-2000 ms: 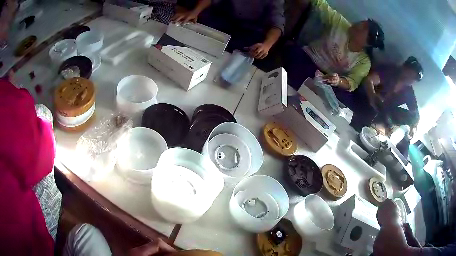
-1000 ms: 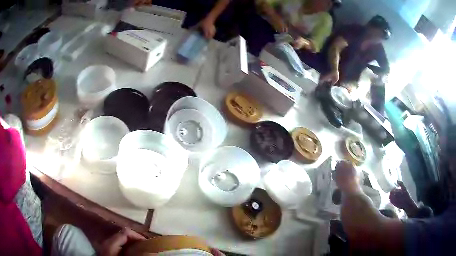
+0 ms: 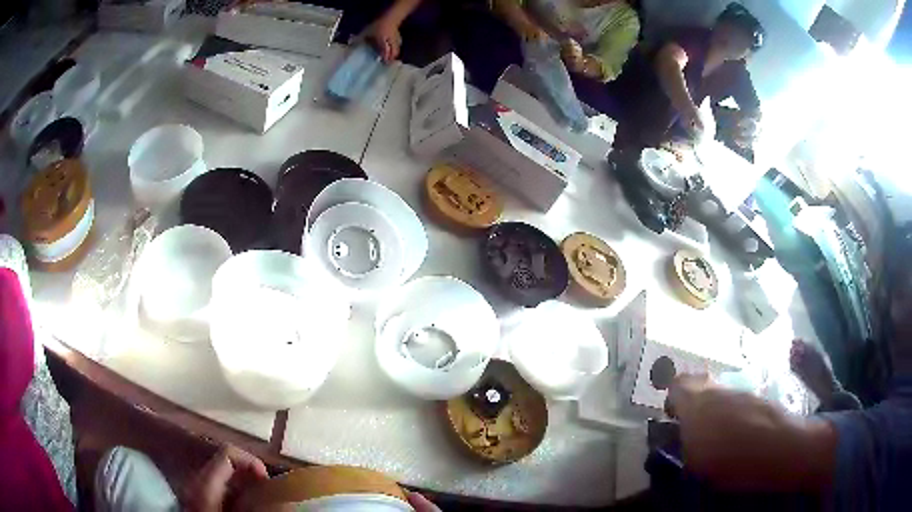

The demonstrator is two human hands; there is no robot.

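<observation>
An assembled diffuser (image 3: 325, 488), with a tan wood-look band and a white part below it, is held over my lap at the bottom edge, partly cut off. My left hand (image 3: 225, 478) grips its left side. Only a bit of my right hand (image 3: 422, 502) shows at its right side, cut off by the frame. On the table nearest me, an open wood-look base (image 3: 497, 422) holds a small black fan with a pale hub. White tubs (image 3: 275, 330) stand behind it; two others (image 3: 437, 338) (image 3: 363, 240) show round fittings inside.
Dark bases (image 3: 523, 263), tan bases (image 3: 462, 197) and retail boxes (image 3: 245, 82) lie across the white table (image 3: 345, 440). Another person's forearm (image 3: 750, 435) reaches in from the right. A person in pink (image 3: 18, 390) is at the left. Several people sit opposite.
The view has swung right, so the table things sit further left and higher. The held diffuser shows more than two seconds ago. The neighbour's hand at the right has shifted beside a box.
</observation>
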